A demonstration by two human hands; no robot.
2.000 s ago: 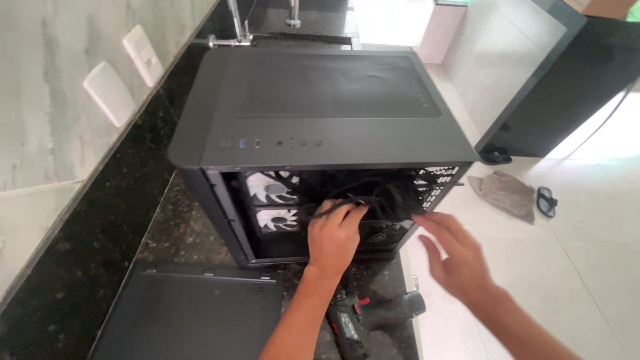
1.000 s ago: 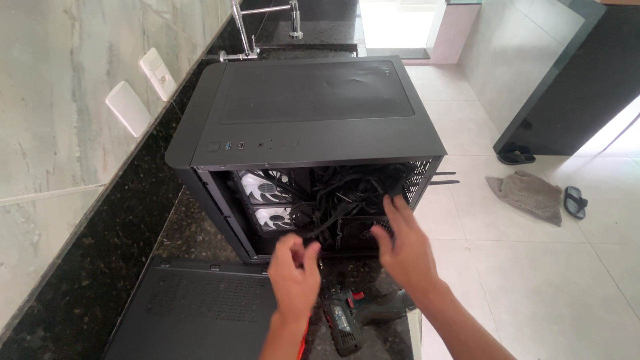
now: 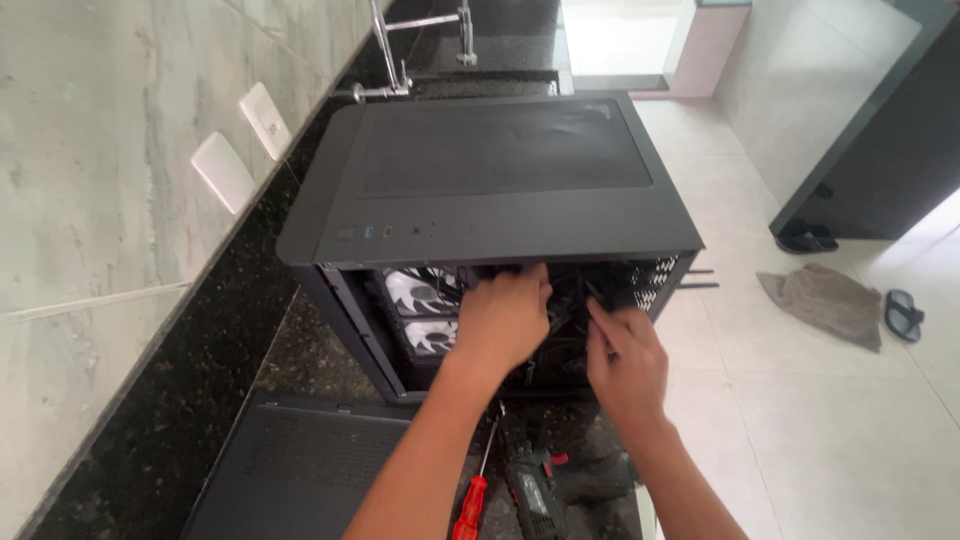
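A black computer case [image 3: 510, 217] stands on the dark granite counter, its near side open onto black cables [image 3: 566, 300] and white-bladed fans [image 3: 421, 292]. My left hand [image 3: 506, 315] reaches into the upper middle of the opening, right of the fans, its fingertips partly hidden among the cables. Beside it, my right hand [image 3: 626, 352] pinches a thin black cable between thumb and forefinger near the vented rear edge. What the left fingers grasp is not plain.
A black perforated side panel [image 3: 300, 465] lies at the lower left. Near my forearms are a red-handled screwdriver [image 3: 471, 506] and a cordless drill [image 3: 534, 491]. A chrome faucet [image 3: 390, 86] stands behind the case. A towel [image 3: 825, 304] and sandals [image 3: 904, 315] lie on the floor.
My left hand has moved from below the opening, one second ago, up into the case. My right hand's fingers have closed to a pinch on a cable. The red-handled screwdriver now shows more fully.
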